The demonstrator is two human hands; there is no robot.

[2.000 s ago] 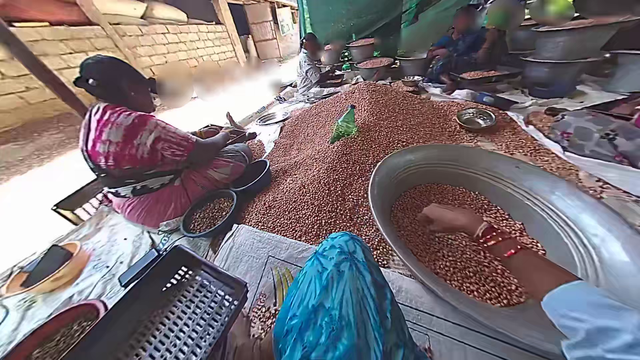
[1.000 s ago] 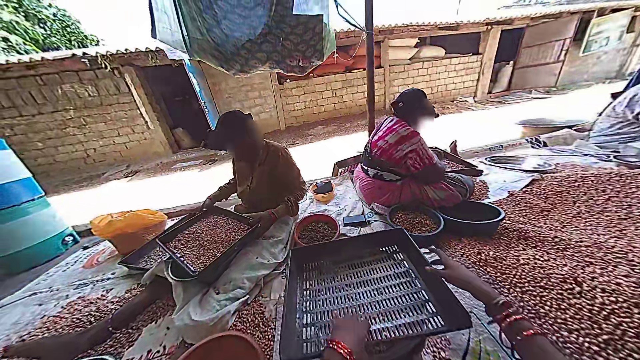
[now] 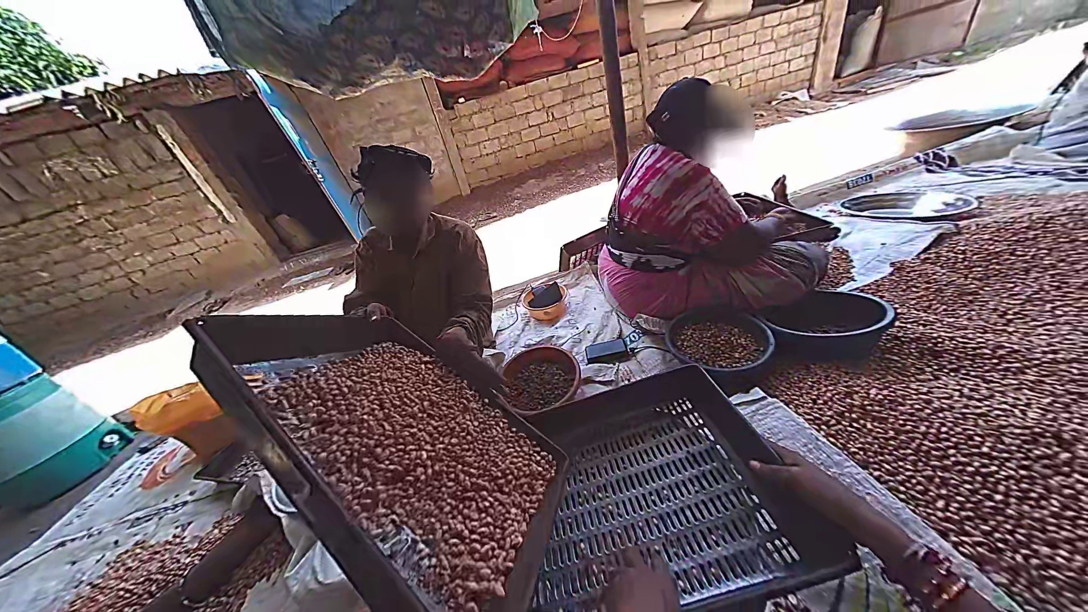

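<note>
A black plastic slotted tray (image 3: 671,493) is in front of me at the lower middle, with bare slots showing. My right hand (image 3: 786,480), with red bangles at the wrist, grips its right rim. At its near edge my left hand (image 3: 636,582) is partly cut off and blurred; its hold is unclear. A second black tray (image 3: 293,476), loaded with nuts (image 3: 416,450) that look like shelled peanuts, is tilted toward my tray, its corner over or against the left rim. The person in brown (image 3: 425,272) opposite has hands at its far side.
A large nut heap (image 3: 969,365) spreads at the right. Dark basins (image 3: 833,327) and a reddish bowl (image 3: 544,382) stand beyond my tray. A person in pink (image 3: 680,229) sits behind them. An orange bag (image 3: 183,416) and a green drum (image 3: 59,433) are at the left.
The co-worker's loaded tray has come up and toward my slotted tray, now tilted beside it. My right hand has gone from near the tray's far right corner to its right rim.
</note>
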